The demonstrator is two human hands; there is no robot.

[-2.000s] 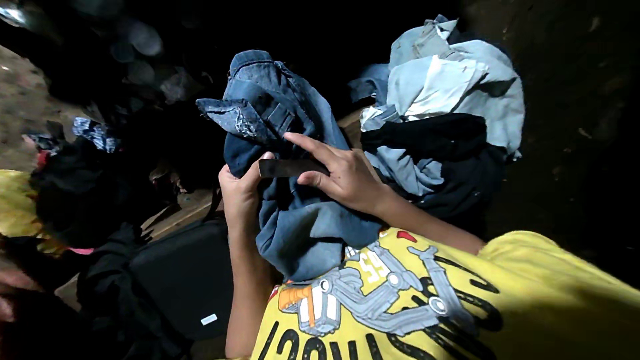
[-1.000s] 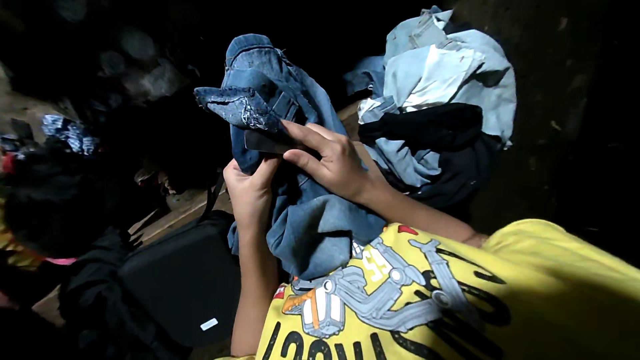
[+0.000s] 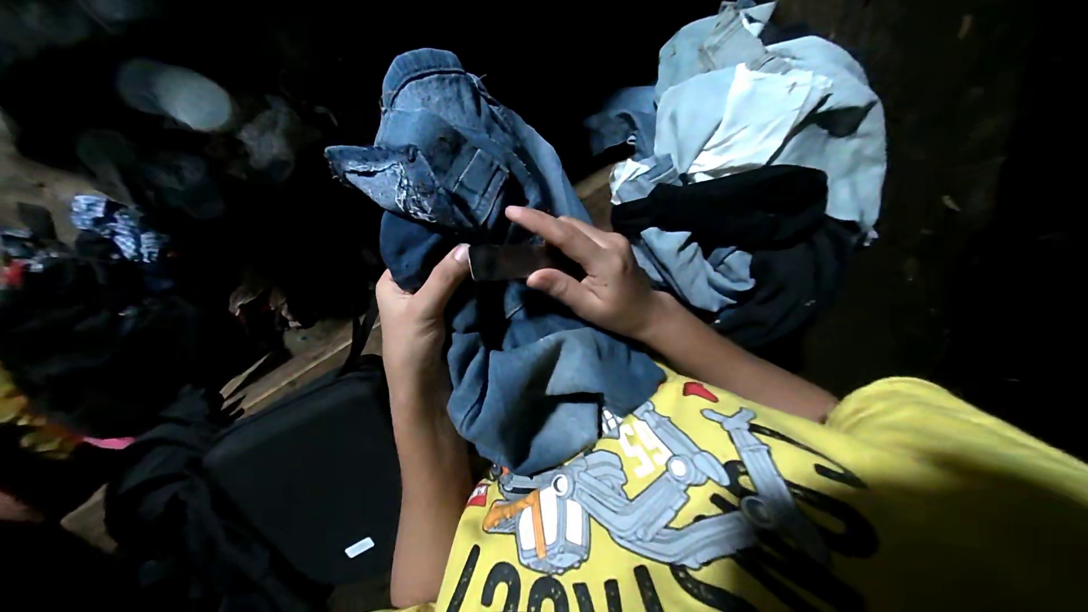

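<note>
A blue denim garment [image 3: 544, 374] with a frayed edge and belt-loop-like stitching lies bunched over my lap. My left hand [image 3: 425, 297] grips its left side, the thumb on top of the cloth. A flat dark blade-like piece [image 3: 510, 262] lies across the denim, its left end by my left thumb. My right hand [image 3: 595, 268] has that piece's right end between thumb and fingers, with the index finger stretched out over the denim. Folds hide part of my left fingers.
A pile of light blue denim [image 3: 697, 127] and black cloth [image 3: 731, 204] stands at the right. A black padded case or bag [image 3: 306, 476] with a small white label lies at the left. Patterned cloth [image 3: 119, 228] and dark fabric are at the far left.
The dark piece, steeper and partly covered a second ago, now lies flat across the denim. My right index finger has straightened. Both hands stay at the same garment.
</note>
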